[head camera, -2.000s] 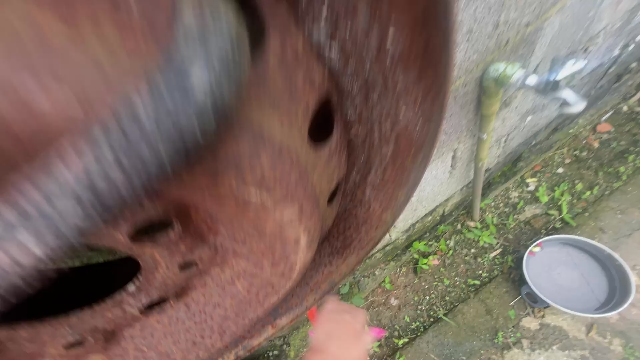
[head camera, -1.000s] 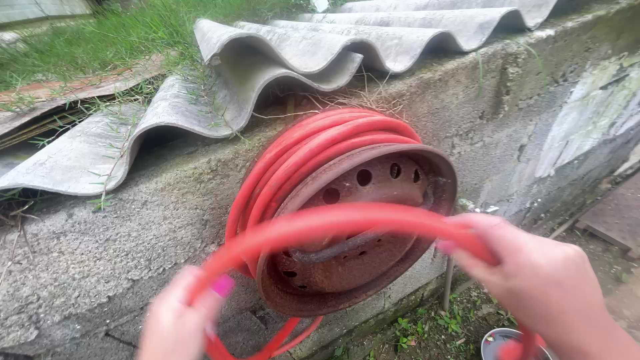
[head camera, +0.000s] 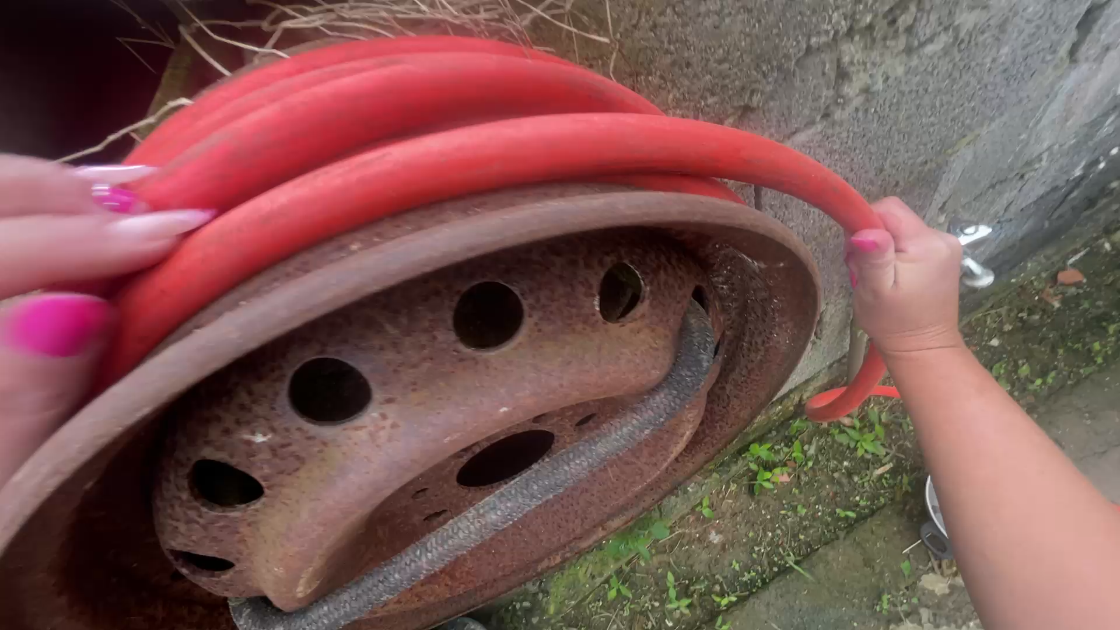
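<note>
A red garden hose (head camera: 490, 149) lies in several loops around a rusty steel wheel rim (head camera: 420, 324), which has round holes and a grey textured hose piece (head camera: 516, 490) across its face. My left hand (head camera: 79, 254), with pink nails and partly cut off at the left edge, holds the outer loop against the rim's upper left side. At the right, my right hand (head camera: 906, 276) is closed around the same hose, off the rim. Below that fist the hose hangs down and curls near the wall's foot.
Behind the rim stands a rough concrete wall (head camera: 875, 87) with dry roots at its top. A metal tap (head camera: 973, 254) sticks out beyond my right hand. Weeds (head camera: 770, 468) grow along the wall's foot, and a pan (head camera: 936, 516) is partly hidden by my forearm.
One second ago both hands held a hose span in front of the rim; now that hose lies over the rim's top. The view has come much closer to the rim.
</note>
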